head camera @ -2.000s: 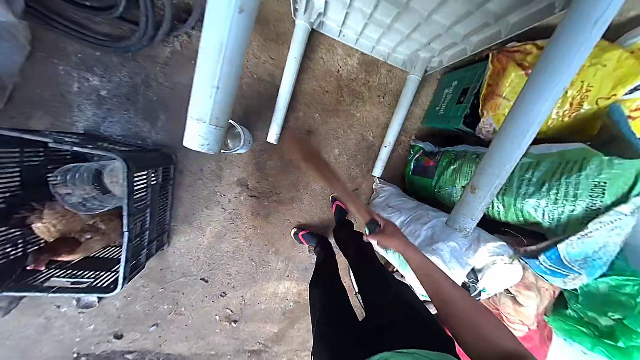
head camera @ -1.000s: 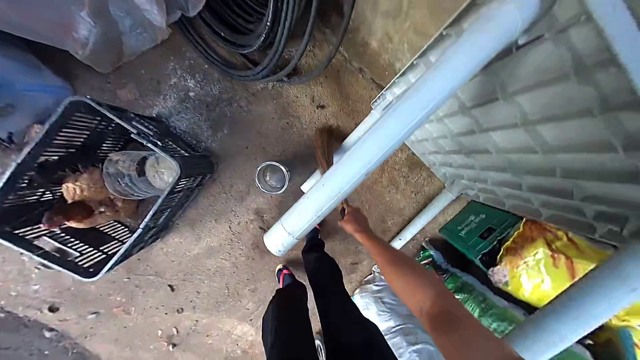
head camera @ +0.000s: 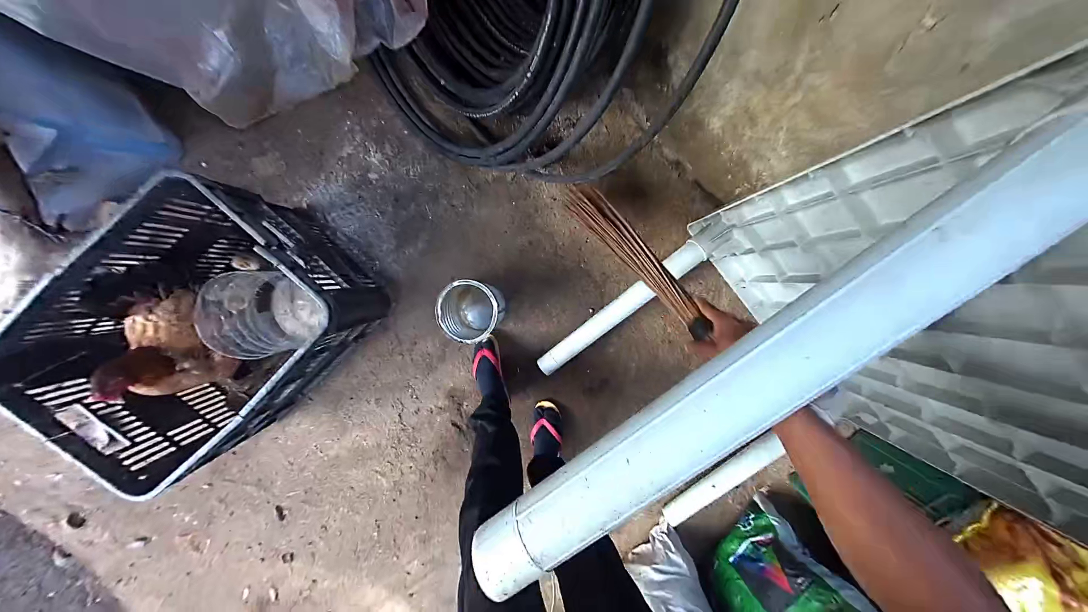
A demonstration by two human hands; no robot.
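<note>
My right hand (head camera: 719,330) is closed around the bound end of a stick broom (head camera: 637,253), right of center. The broom's bristles fan out to the upper left over the concrete floor, below the coiled black hose. A thick white pipe (head camera: 765,365) slants across the view in front of my right forearm. Under the broom, near my fingers, lies the upper part of a thinner white pipe leg (head camera: 620,314). A round clear container (head camera: 469,311) stands on the floor by my foot. My left hand is not in view.
A black plastic crate (head camera: 340,297) at left holds a brown hen (head camera: 166,365) and a clear plastic container (head camera: 246,314). Coiled black hose (head camera: 510,127) lies at the top. A white textured panel (head camera: 960,374) stands at right, with filled sacks (head camera: 765,561) below.
The broom and my right hand have moved toward the wall, with the bristles now near the coiled hose. The view has shifted toward the hose and crate.
</note>
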